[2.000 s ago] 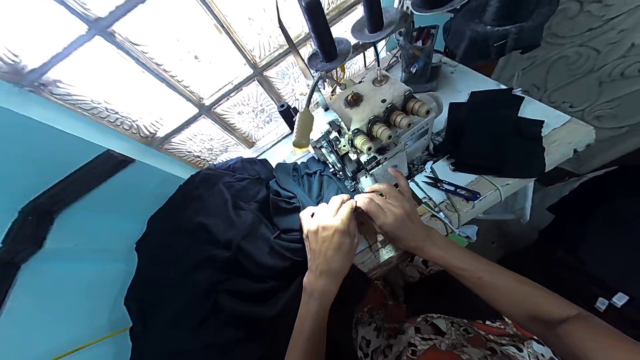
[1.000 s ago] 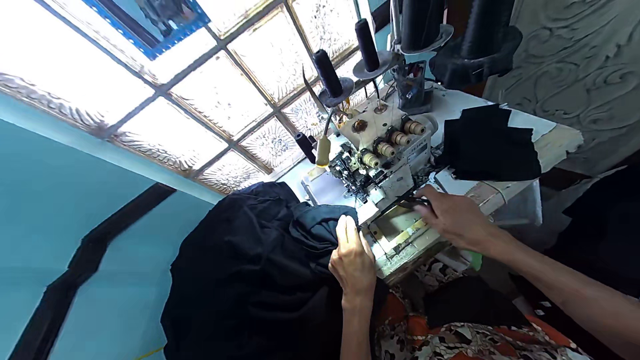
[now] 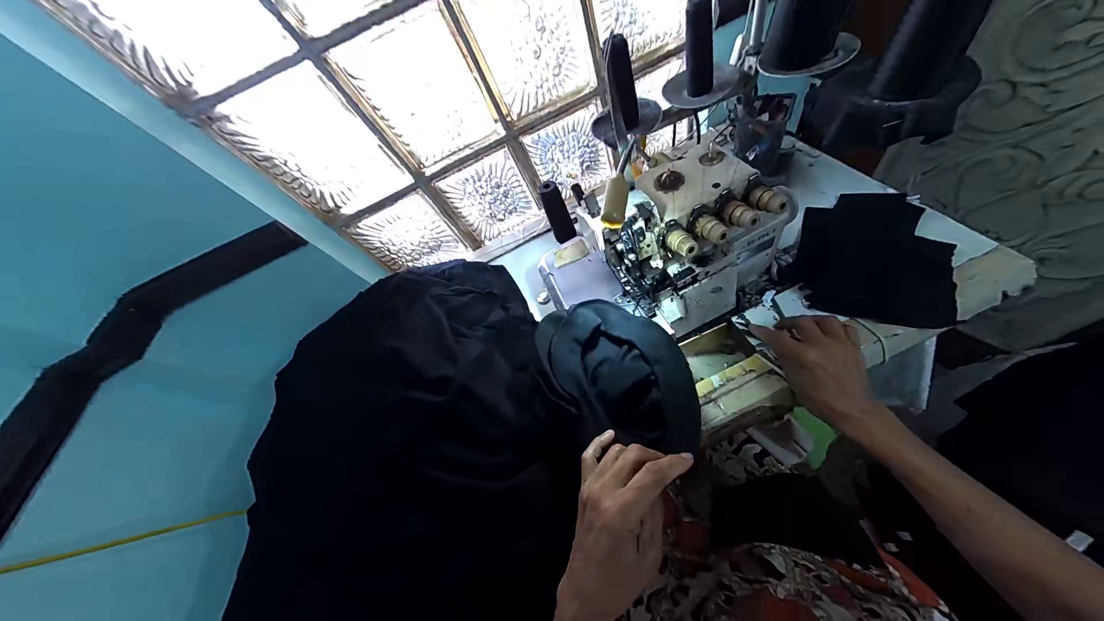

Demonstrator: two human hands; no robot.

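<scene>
My left hand (image 3: 623, 509) pinches the near edge of a dark garment (image 3: 634, 371), whose rolled, open end lies in front of an overlock sewing machine (image 3: 711, 233). The rest of the dark cloth (image 3: 405, 414) spreads in a large heap to the left. My right hand (image 3: 815, 358) rests low over the table edge, right of the machine's front, with its fingers on a small dark tool that is mostly covered; its kind and how firmly it is held cannot be told.
Black cut fabric pieces (image 3: 880, 259) lie on the table's right side. Black thread cones (image 3: 699, 52) stand on holders behind the machine. A dark holder with tools (image 3: 763, 134) is at the back. A glass-block window (image 3: 431, 95) and a blue wall (image 3: 172, 379) border the left.
My right hand has moved right, away from my left hand and the machine's front. The garment's edge has come nearer to me with my left hand on it.
</scene>
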